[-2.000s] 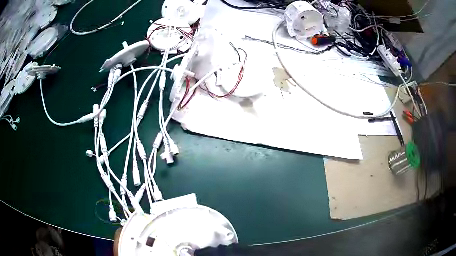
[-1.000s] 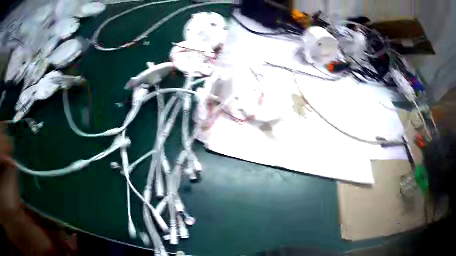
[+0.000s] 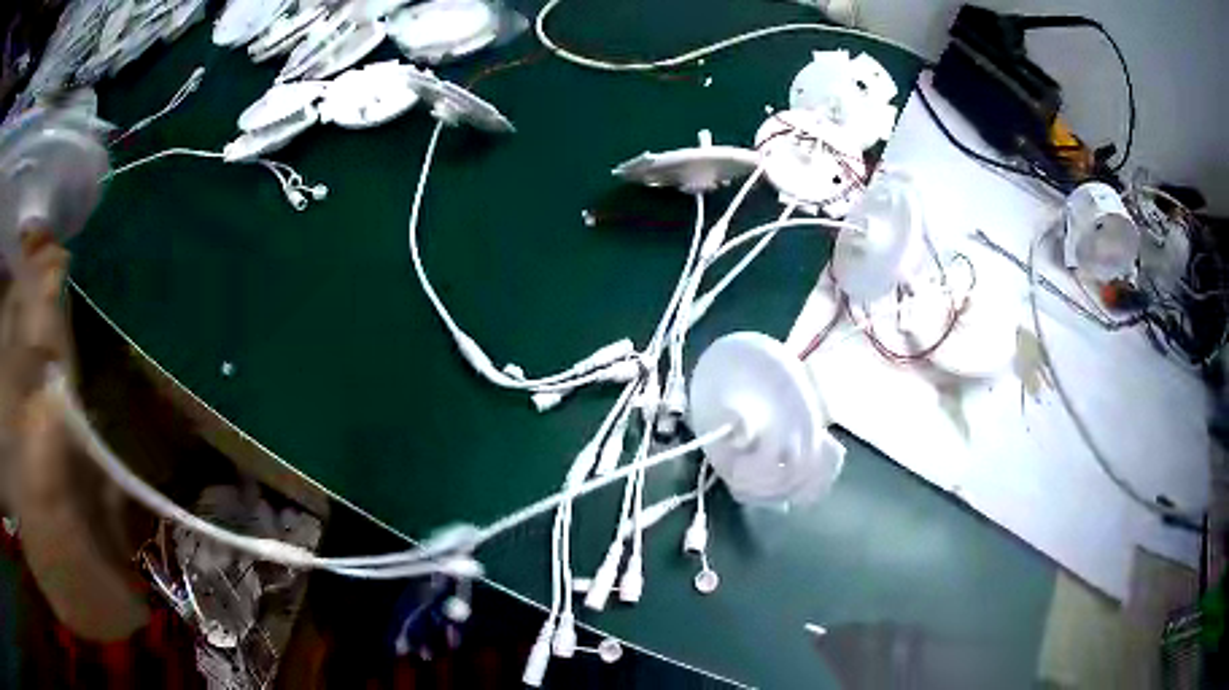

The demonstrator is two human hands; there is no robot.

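My left hand point(image 3: 38, 364) is at the far left edge, blurred and partly cut off, its fingers at the underside of a white round base point(image 3: 49, 169). A white pigtail cable point(image 3: 175, 510) runs from beside this hand over the bench edge to connectors point(image 3: 452, 546). Another cable runs from there to a second round base point(image 3: 758, 404) on the bench. More pigtail cables point(image 3: 634, 445) with connectors lie in the middle, joined to several round bases. My right hand is not in view. A dark blur point(image 3: 930, 654) shows at the lower edge; I cannot tell what it is.
Many white discs point(image 3: 330, 41) are piled at the upper left. White paper point(image 3: 1078, 431) lies at right, with a black box point(image 3: 995, 68) and tangled wires behind. A dark container area point(image 3: 236, 580) with white parts is below the curved bench edge point(image 3: 270, 456).
The view has swung left. My left hand has come further into view, now with a round base. The base seen close at the bottom two seconds ago is no longer there.
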